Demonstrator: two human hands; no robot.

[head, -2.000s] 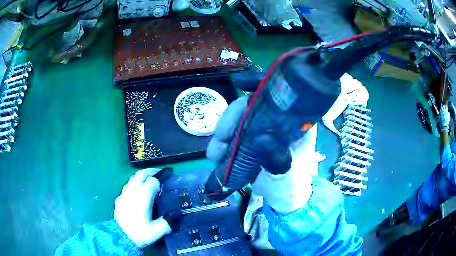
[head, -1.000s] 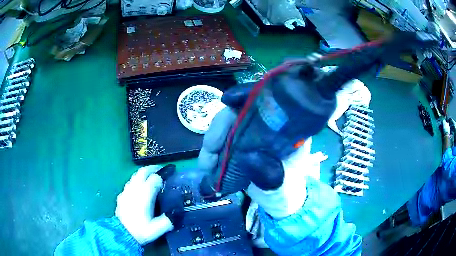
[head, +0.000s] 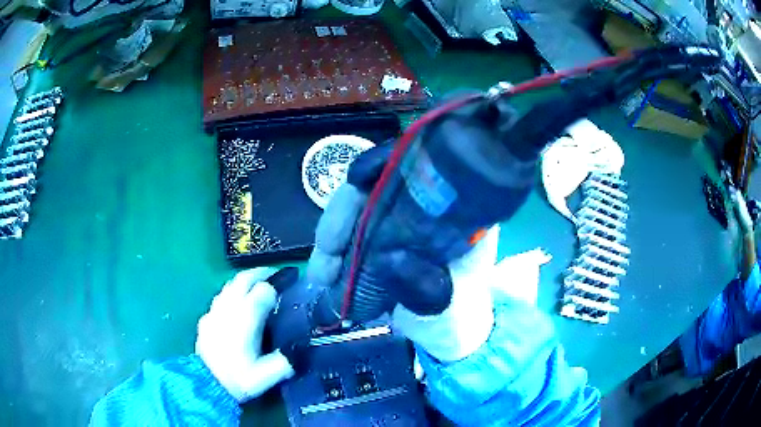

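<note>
My right hand (head: pixel 455 321), in a white glove with black fingertip covers, is closed around the large black electric screwdriver (head: pixel 442 192). The driver has a red line along it and tilts down to the left. Its nose is over the upper row of the dark fixture top plate (head: pixel 355 367); the tip is hard to make out. My left hand (head: pixel 242 334), gloved the same way, grips the plate's left edge. Two black transistors (head: pixel 334 387) and a silvery strip (head: pixel 357 402) show in the plate's lower cutouts. The driver and my hands hide the upper transistors.
A black parts tray (head: pixel 284 225) with loose screws and a white screw dish (head: pixel 330 167) lies behind the plate. Behind it is a reddish-brown board (head: pixel 304 71). Heatsink rows lie at the right (head: pixel 597 250) and far left (head: pixel 29 167). A white cloth (head: pixel 576 167) touches the right row.
The screwdriver in my right hand has moved left and its nose now covers the upper transistor area. My left hand stays on the plate's edge. The whole view has shifted slightly.
</note>
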